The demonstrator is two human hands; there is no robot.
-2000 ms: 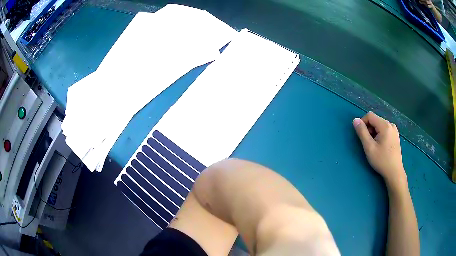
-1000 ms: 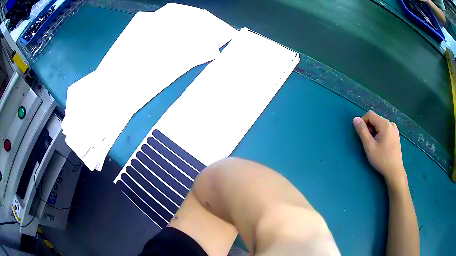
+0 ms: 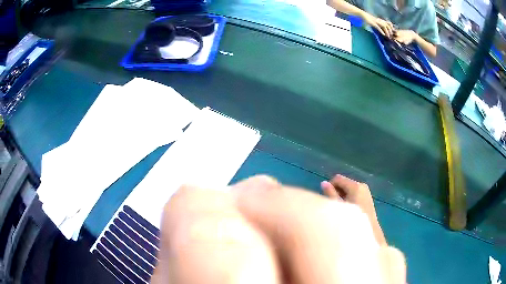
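Observation:
A white pad sheet (image 3: 194, 158) lies on the teal bench, with a row of dark round-ended adhesive pads (image 3: 130, 238) at its near end. Loose white backing paper (image 3: 111, 138) lies left of it in overlapping pieces. My right hand (image 3: 350, 191) rests at the bench's far edge, right of the sheet, fingers curled with nothing visible in it. Large, blurred bare skin of my left arm or hand (image 3: 299, 233) fills the bottom middle, close to the camera. It hides part of the pads and my right forearm. Its fingers cannot be made out.
Beyond the bench runs a green conveyor belt (image 3: 310, 111). A blue tray (image 3: 128, 62) with black headphones (image 3: 194, 50) is on it. Across the belt, a person's hands (image 3: 395, 34) are over another blue tray (image 3: 430, 77). A yellow curved bar (image 3: 454, 166) stands at right. White scrap (image 3: 494, 270) lies lower right.
The view has tilted up and shifted right, so the bench items appear lower and further left. The headphone tray and the person opposite now show. The near bare skin looks larger and blurred.

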